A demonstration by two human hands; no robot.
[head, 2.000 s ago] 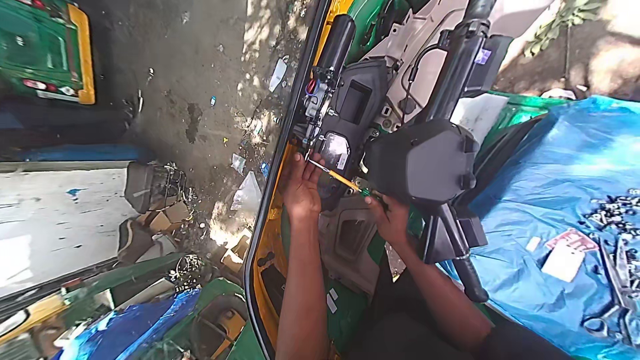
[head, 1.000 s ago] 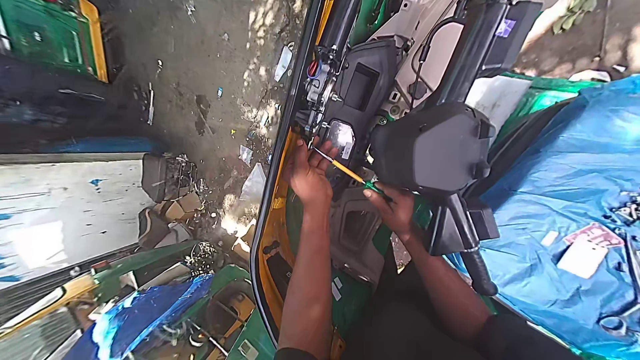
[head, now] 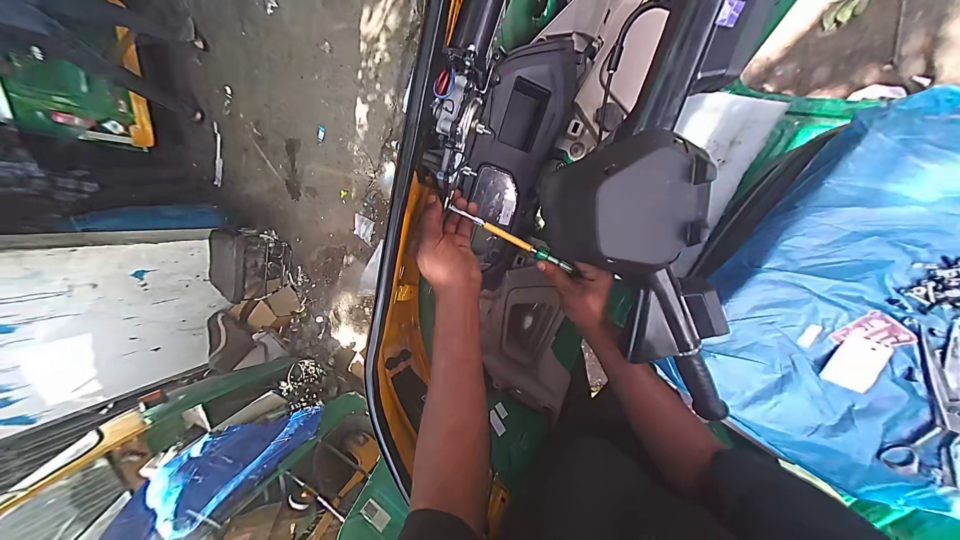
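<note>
My right hand (head: 581, 296) grips the green handle of a screwdriver (head: 510, 238) with a yellow sleeve on its shaft. The metal tip points up and left, to the fingers of my left hand (head: 450, 251). That hand is palm up, fingers partly spread and curled around the tip, below a metal mechanism (head: 457, 112) with a motor; whether it pinches a small part is not clear. Beside the fingers lies a black dashboard panel (head: 517, 112) with a clear-covered gauge (head: 495, 196). A black handlebar housing (head: 626, 202) stands right of the panel, partly above my right hand.
A black-edged yellow frame (head: 397, 315) runs along the left of my left arm. The handlebar grip (head: 701, 386) juts down near my right forearm. Blue plastic sheeting (head: 795, 285) at right bears loose fasteners (head: 934, 285), cards and scissors (head: 900, 454). A person's dark-clothed legs (head: 97, 37) show at upper left.
The screwdriver stays at about the same spot by the mechanism, between my two hands. A person's legs have come into view at upper left. The view has shifted slightly.
</note>
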